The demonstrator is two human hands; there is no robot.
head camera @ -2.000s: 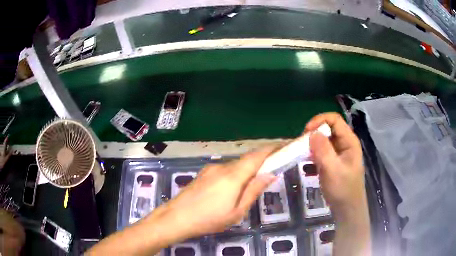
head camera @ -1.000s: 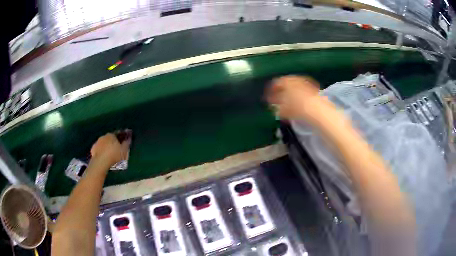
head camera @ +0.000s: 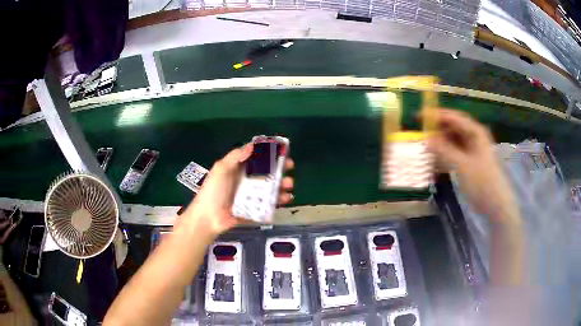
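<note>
My left hand [head camera: 223, 184] holds a phone half-assembly [head camera: 260, 181] upright over the belt's near edge, its dark screen above pale keys, with red at the top. My right hand [head camera: 464, 143] holds a yellow-framed front housing [head camera: 408, 159] by its right side, with an open window above and a pale brownish keypad below; both are blurred by motion. The two parts are apart. In front of me, the clear blister tray [head camera: 251, 274] holds several white back housings [head camera: 282, 274] with dark oval openings.
Several phones [head camera: 139, 170] lie on the green belt [head camera: 331, 127] at left. A beige desk fan [head camera: 81, 215] stands at left. A translucent sheet [head camera: 529, 210] covers the stack at right. Part of another person's hand [head camera: 9, 223] shows at the far left edge.
My left hand has lifted a phone from the belt and brought it to the middle. My right hand has come back from the covered stack with the yellow-framed front housing. The view has turned left.
</note>
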